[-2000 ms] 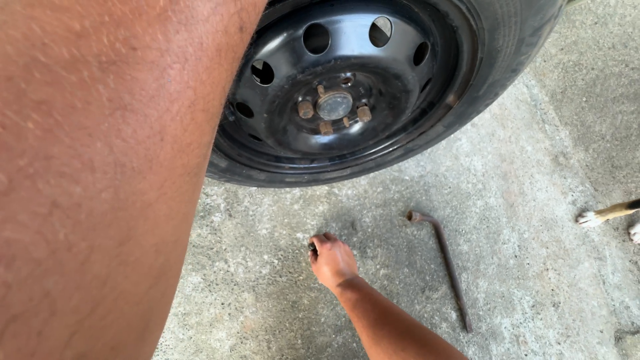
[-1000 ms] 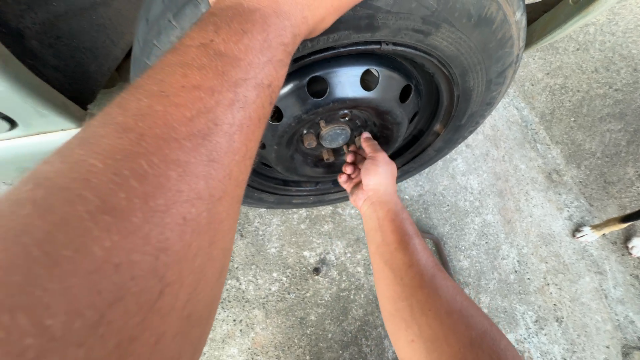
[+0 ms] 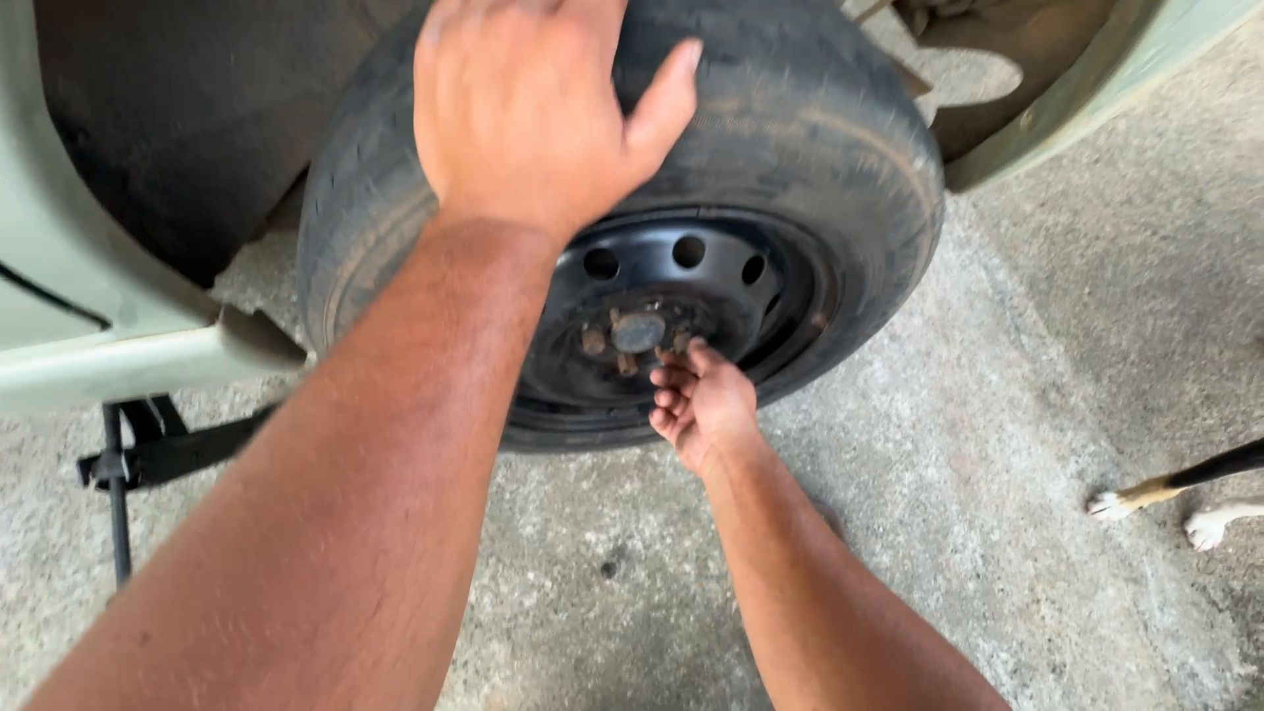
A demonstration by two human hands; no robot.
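A worn tyre [image 3: 849,168] on a black steel wheel rim [image 3: 726,247] stands in the wheel arch of a pale green car. Across the top of the tread lies my left hand [image 3: 528,109], thumb spread, holding nothing. My right hand [image 3: 703,400] is at the lower right of the hub, thumb and fingertips at a rusty lug nut [image 3: 681,342]; its grip is partly hidden. Another rusty lug nut [image 3: 592,341] sits left of the round hub centre [image 3: 639,333], and a rusty stud or nut [image 3: 627,363] shows below it.
A black car jack [image 3: 188,452] stands under the sill [image 3: 148,367] at the left. A small dark piece [image 3: 608,569], perhaps a nut, lies on the concrete floor [image 3: 553,632]. An animal's paws [image 3: 1111,506] are at the right. My right forearm hides most of the bar beyond it.
My right hand has risen from the floor to the hub and stays there. The left hand now shows on top of the tyre. The view has shifted, bringing the jack into sight.
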